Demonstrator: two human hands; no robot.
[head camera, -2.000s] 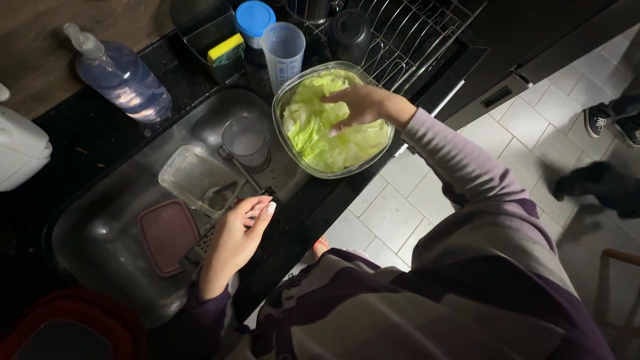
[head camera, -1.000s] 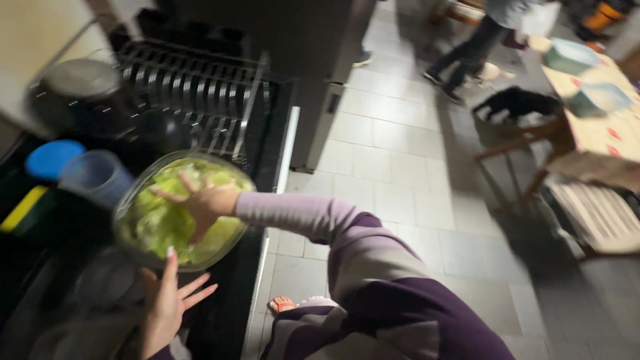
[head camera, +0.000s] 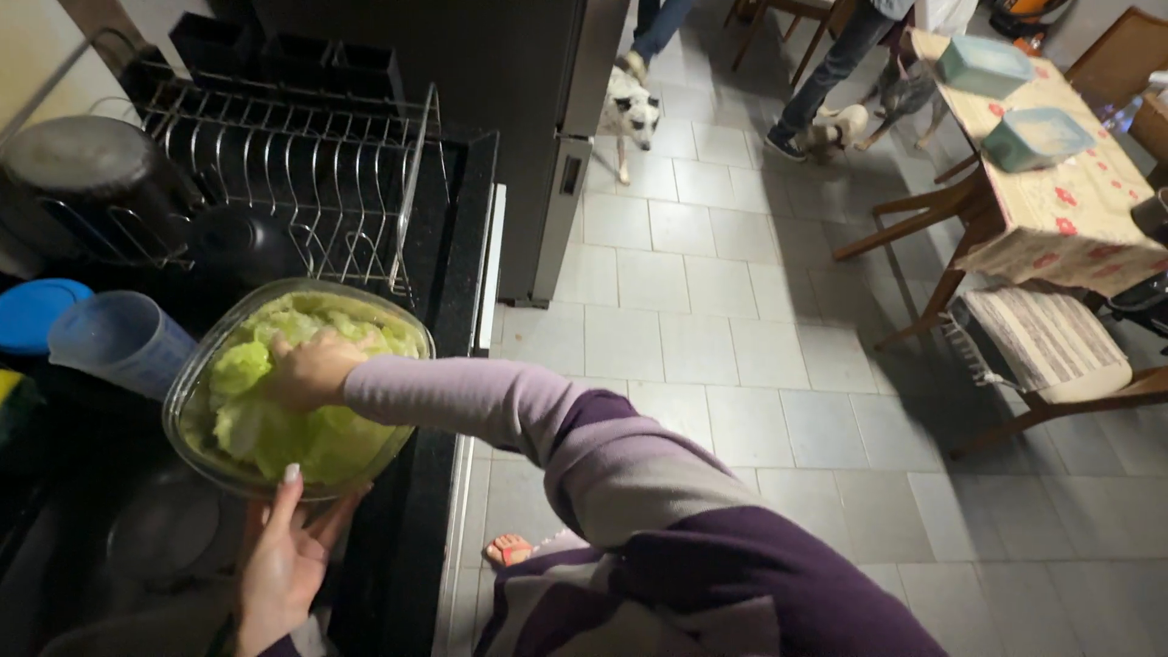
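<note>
A clear bowl (head camera: 196, 447) full of pale green lettuce leaves (head camera: 274, 438) stands at the counter's edge beside the sink. My right hand (head camera: 315, 365) reaches into it, its fingers pressed down among the leaves and partly hidden; whether they grip any leaf cannot be told. Below the bowl is my left hand (head camera: 287, 557), its thumb against the near rim and its other fingers partly under the base, so it holds the bowl from that side.
A wire dish rack (head camera: 310, 182), a translucent plastic cup (head camera: 119, 338) and a blue lid (head camera: 41, 310) lie beyond the bowl. The sink (head camera: 164, 566) is at lower left. Rightward are a refrigerator (head camera: 538, 182), a spotted dog (head camera: 631, 108), a person's legs (head camera: 817, 91) and a cloth-covered table (head camera: 1049, 205).
My left hand has moved from over the sink to the bowl's near rim. My right hand stays in the lettuce. The view has swung right; a spotted dog now shows beside the refrigerator.
</note>
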